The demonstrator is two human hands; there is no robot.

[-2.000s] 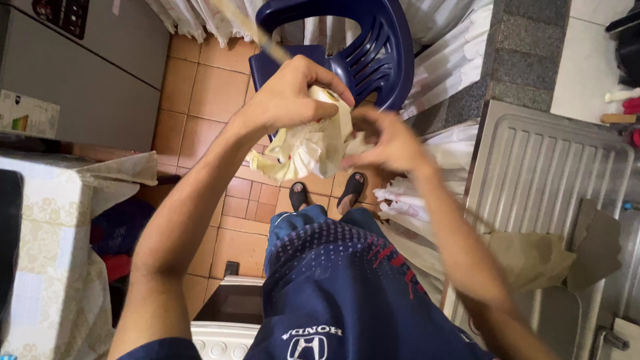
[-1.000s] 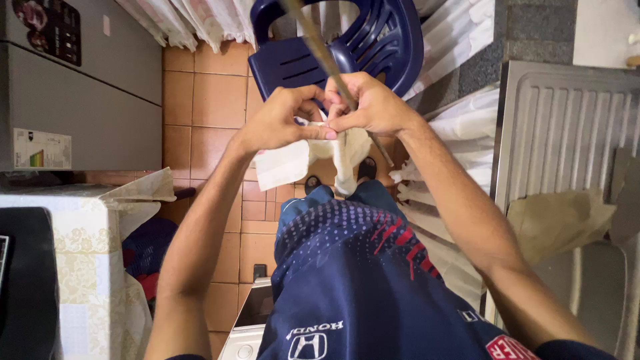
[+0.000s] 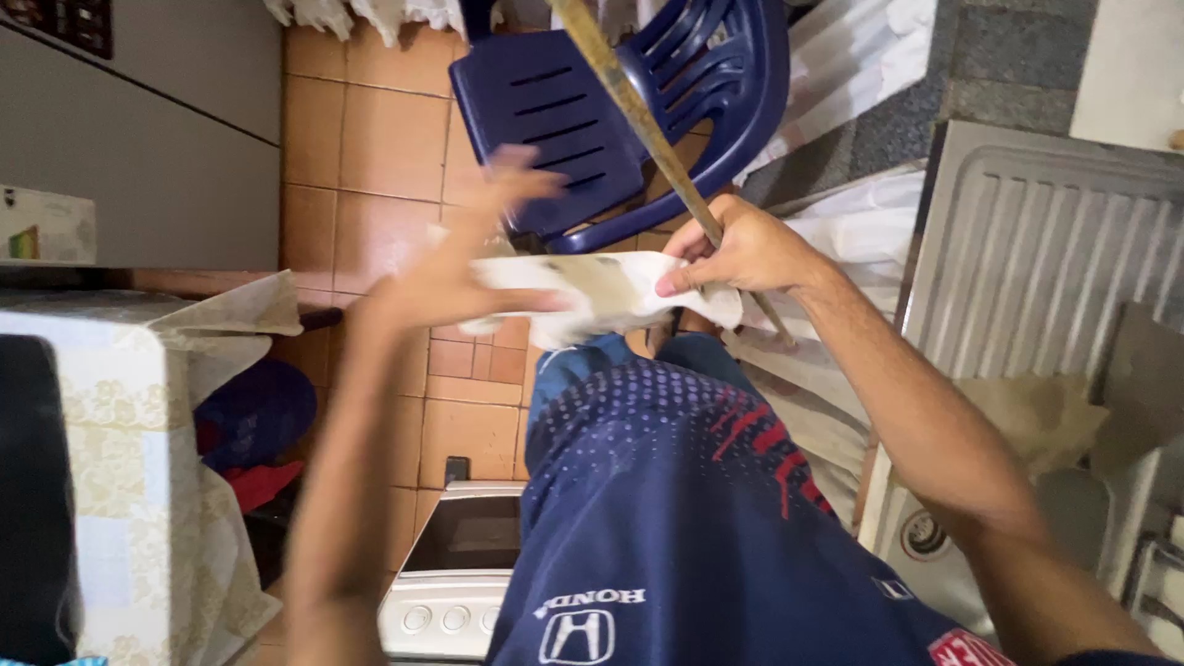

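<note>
In the head view a white cloth (image 3: 606, 287), marked with a tan patch, stretches between my two hands at the middle. My right hand (image 3: 745, 254) pinches its right end between thumb and fingers. A long worn stick (image 3: 638, 111) slants down past that hand, passing by its fingers; whether they grip it too is unclear. My left hand (image 3: 462, 259) is blurred, with its fingers spread upward and its thumb over the cloth's left part. Whether it holds the cloth cannot be told.
A blue plastic chair (image 3: 555, 120) stands just beyond my hands on the tiled floor. At left are a grey refrigerator (image 3: 139, 139) and a cloth-covered table (image 3: 120, 416). A steel sink drainboard (image 3: 1017, 250) lies at right, a small white stove (image 3: 453, 592) below left.
My hands have moved apart from where they met one second ago, and the cloth is now spread sideways. My left hand's fingers have spread. The stick still slants beside my right hand.
</note>
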